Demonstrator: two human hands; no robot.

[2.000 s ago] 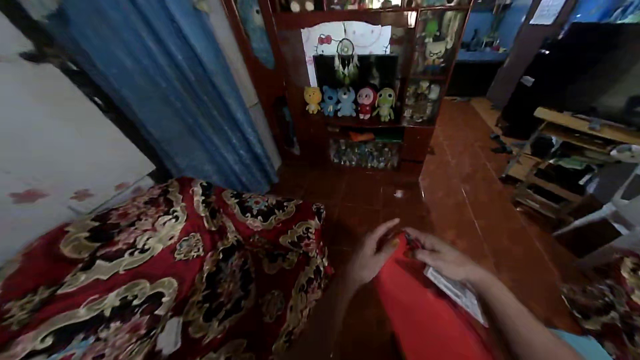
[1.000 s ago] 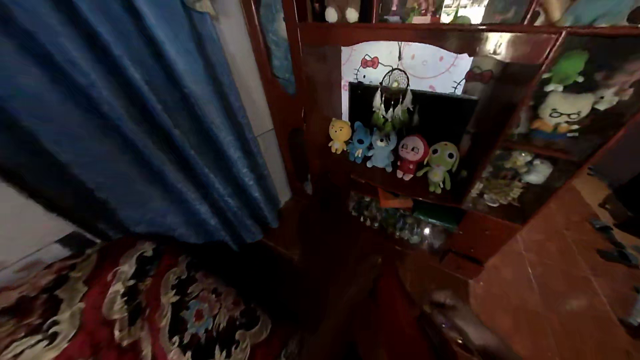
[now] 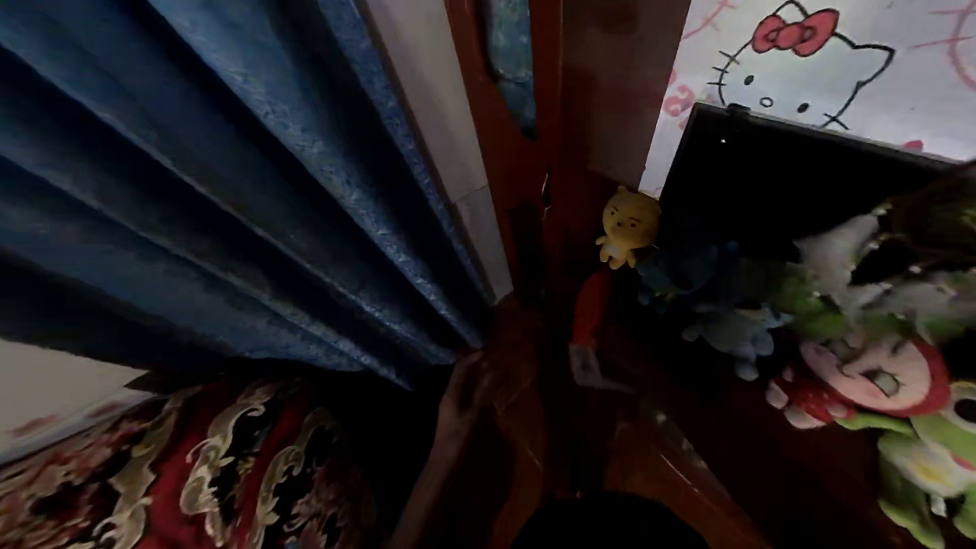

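Note:
The picture is dark and blurred around my hands. My left hand (image 3: 463, 389) reaches forward at the lower middle, close to the hem of the blue curtain (image 3: 366, 229) and a reddish-brown wooden cabinet (image 3: 550, 137); its fingers are too dim to read. Right of it a red item (image 3: 591, 309) with a pale, whitish part (image 3: 587, 364) below it stands out against the dark. I cannot make out my right hand in the shadow near that item. A yellow plush toy (image 3: 629, 225) sits just above the red item.
More plush toys, among them a blue one (image 3: 738, 332), a red-hooded one (image 3: 869, 377) and a green frog (image 3: 926, 457), line the right side before a black screen (image 3: 808, 183). A feathered hanging ornament (image 3: 846, 259) dangles there. A red patterned cover (image 3: 175, 473) lies lower left.
The view has swung left and come much closer to the cabinet and curtain. Two seconds ago both hands were together on the red item over the floor; now my left hand is apart from it.

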